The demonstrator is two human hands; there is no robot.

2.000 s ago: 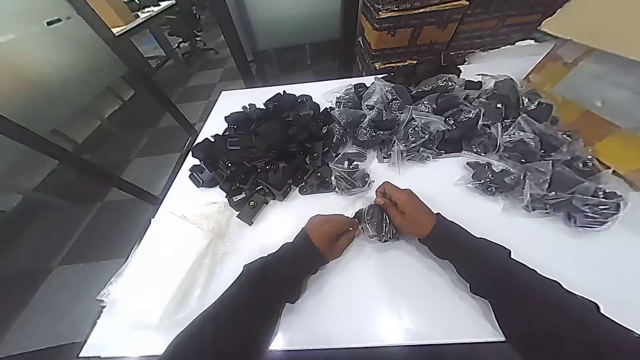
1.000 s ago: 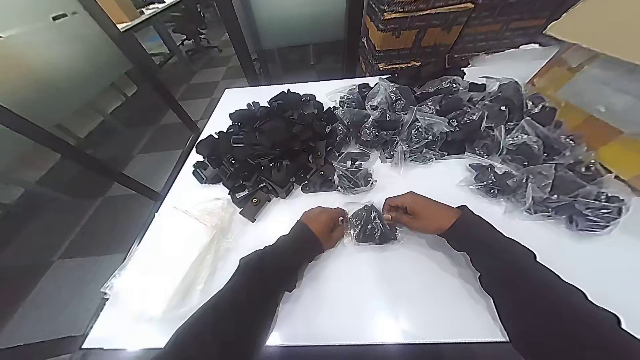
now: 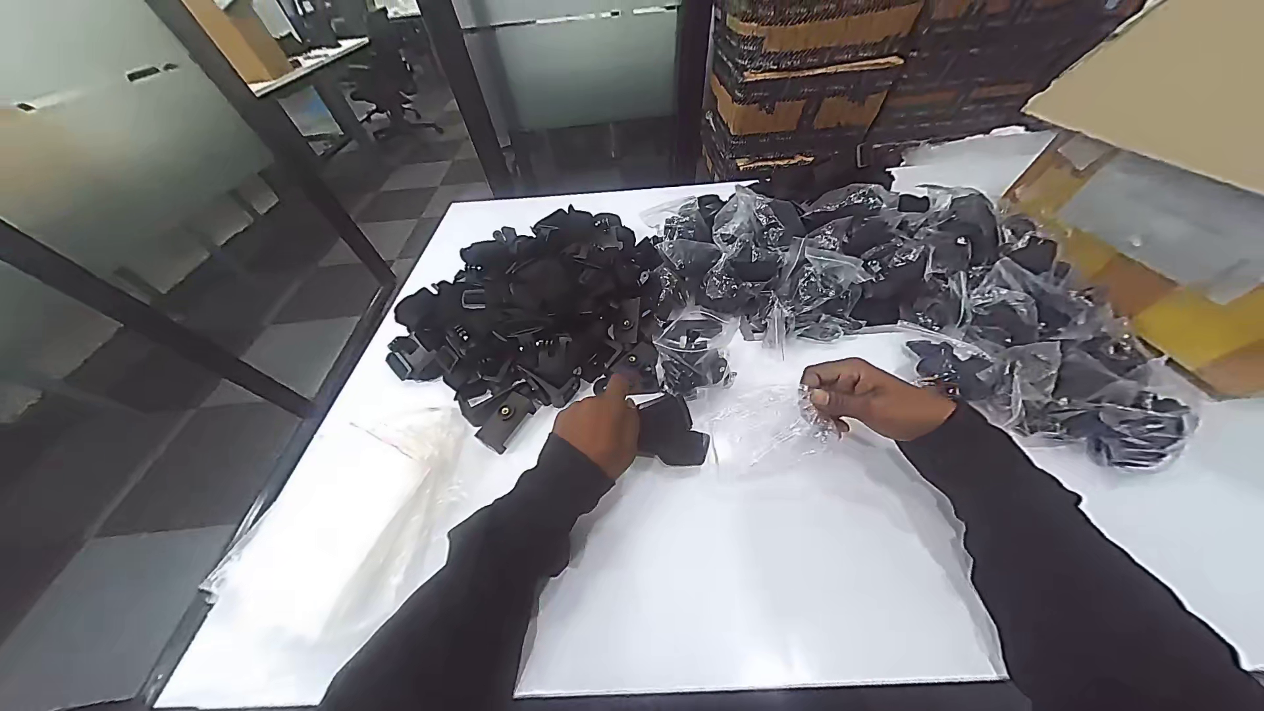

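My left hand [image 3: 600,432] is at the near edge of a heap of loose black plastic parts [image 3: 538,296], shut on a black plastic part [image 3: 673,432] that sticks out to its right. My right hand [image 3: 869,397] pinches a clear plastic bag [image 3: 765,425] by its edge. The bag looks empty and lies between the hands, its left side near the black part. Just beyond it sits a bagged black part [image 3: 694,351]. Many bagged black parts [image 3: 948,257] cover the back and right of the white table [image 3: 760,592]. My left fingertips are partly hidden.
A stack of flat clear plastic bags [image 3: 346,523] lies at the table's left. An open cardboard box [image 3: 1136,276] stands at the right. Taped cartons [image 3: 810,89] are piled behind the table, and a glass partition with a dark frame [image 3: 296,188] runs along the left.
The black part between my hands is out of the clear bag. My left hand has moved left with the part, towards the loose heap; my right hand keeps the bag, and the hands are farther apart.
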